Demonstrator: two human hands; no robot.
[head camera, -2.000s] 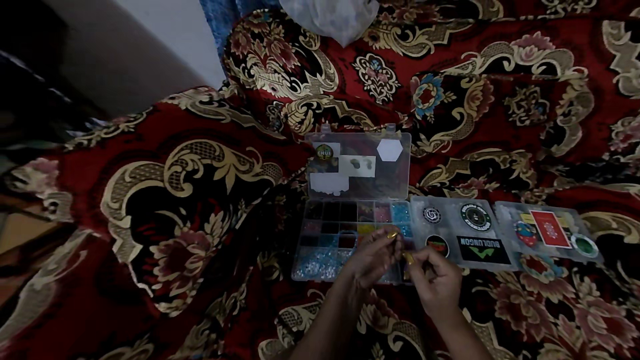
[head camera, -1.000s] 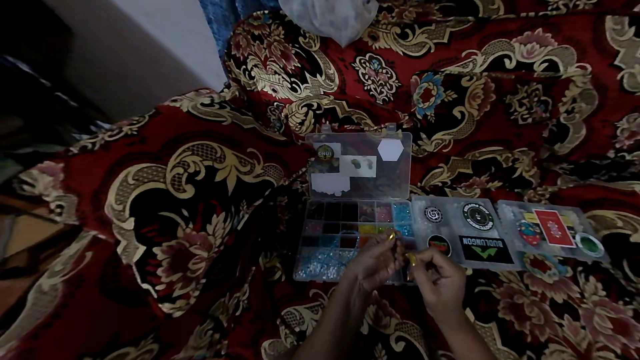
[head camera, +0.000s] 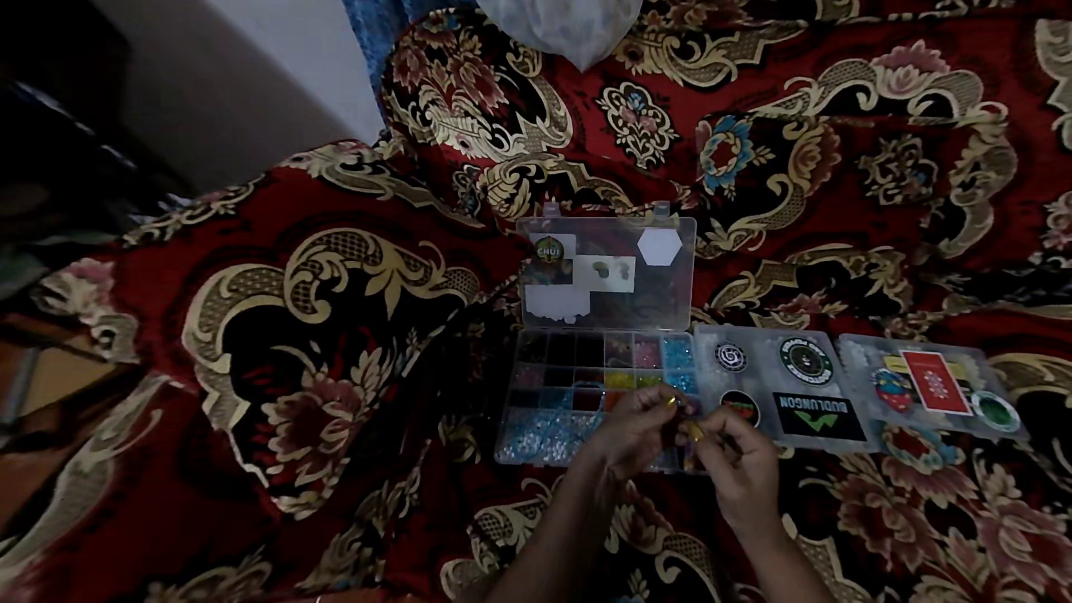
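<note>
An open clear plastic compartment box (head camera: 544, 414) holds beads sorted by colour, blue, clear, yellow, pink and orange among them. Over its right part, my left hand (head camera: 641, 431) has thumb and fingertips pinched together at something too small and dark to make out. Just to the right, my right hand (head camera: 737, 452) pinches near the same spot, its fingertips close to those of the left. Both hands show shiny yellow nails. The raised lid (head camera: 609, 310) stands behind the compartments with paper pieces and a sticker on it.
Two closed plastic cases with stickers, one nearer (head camera: 766, 385) and one farther right (head camera: 863, 368), lie beside the box. Everything rests on a red, black and gold floral cover (head camera: 904, 536). A whitish plastic bag (head camera: 569, 25) is at the top.
</note>
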